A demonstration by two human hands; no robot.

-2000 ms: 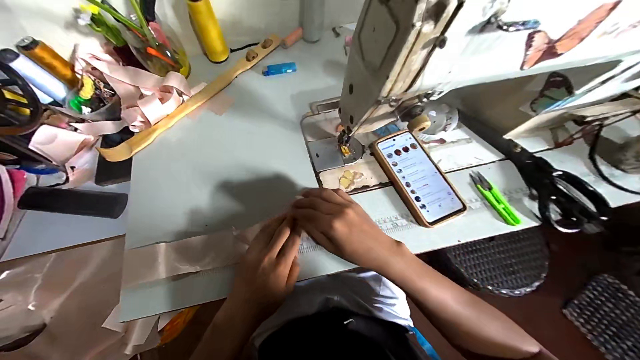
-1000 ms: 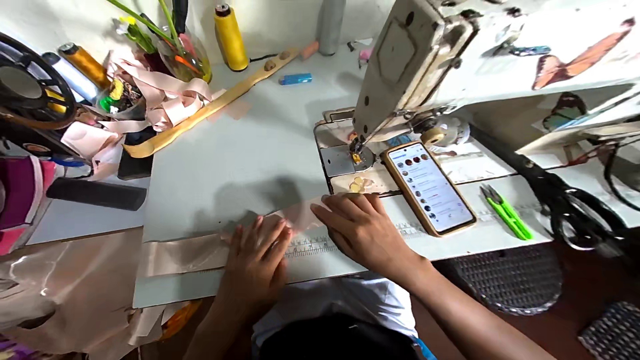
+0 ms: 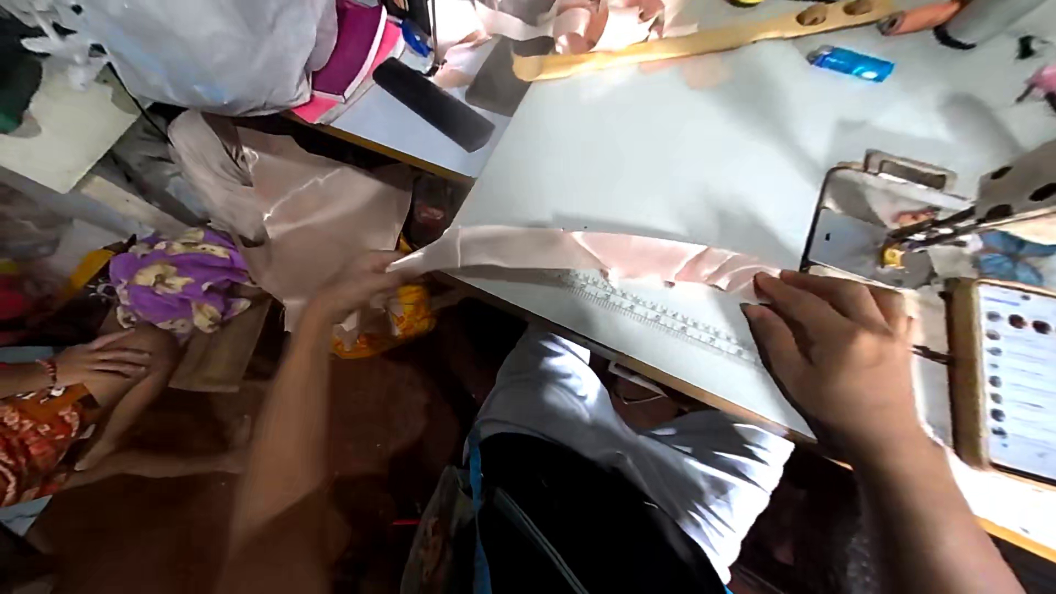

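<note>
A strip of pale pink satin fabric [image 3: 528, 247] stretches between my two hands across the white sewing table. My left hand [image 3: 359, 285], somewhat blurred, pinches its left end just beyond the table's front edge. The strip's right end is under the thumb and fingertips of my right hand [image 3: 833, 346], which rests on the table. A printed measuring scale [image 3: 660, 313] runs along the tabletop just in front of the strip. The needle area of the sewing machine [image 3: 895, 252] lies behind and right of my right hand.
A smartphone [image 3: 1019, 371] lies right of my right hand. Farther back are a blue lighter [image 3: 851, 63], a wooden strip with holes [image 3: 701, 43] and a dark bar [image 3: 433, 103]. Pink fabric [image 3: 318, 214] hangs at the left. Another person's hand [image 3: 103, 363] shows at far left.
My left hand has moved left, off the tabletop, with the strip's left end in its fingers. The strip lay flatter on the table before. The view has swung left.
</note>
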